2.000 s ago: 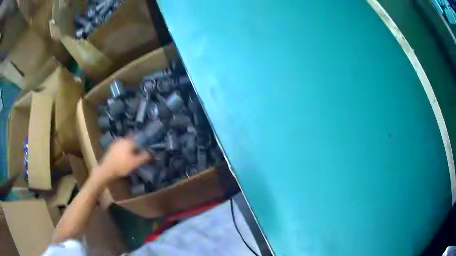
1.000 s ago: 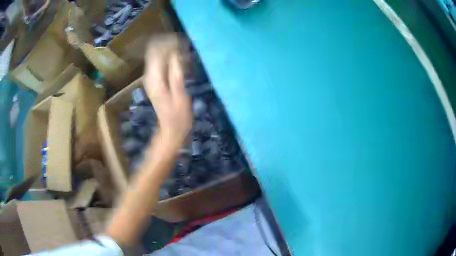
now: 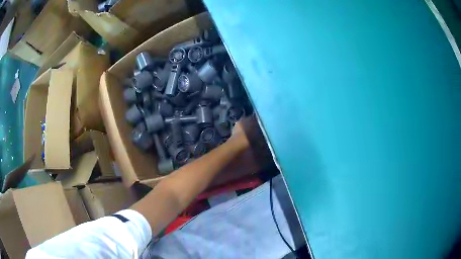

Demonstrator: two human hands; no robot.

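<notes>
Many dark grey handheld fans (image 3: 203, 115) lie piled in an open brown cardboard carton (image 3: 115, 135) left of the bench. They have round drum heads, some with ribbed grilles, on stick handles. My left hand (image 3: 245, 127) reaches over the carton's right side, beside the bench edge. Its fingers are hidden in shadow at or under the edge, so I cannot tell whether it holds anything. My right hand is out of the picture.
The green bench top (image 3: 354, 116) fills the right side, with a pale strip (image 3: 447, 31) at upper right. Other open cartons (image 3: 58, 119) stand at the left. A black cord (image 3: 274, 215) hangs beside the bench edge. Grey cloth and red material lie below the carton.
My left hand has moved from above the fans, right and down to the bench edge. The view has shifted, and the dark object at the bench's top edge is out of view.
</notes>
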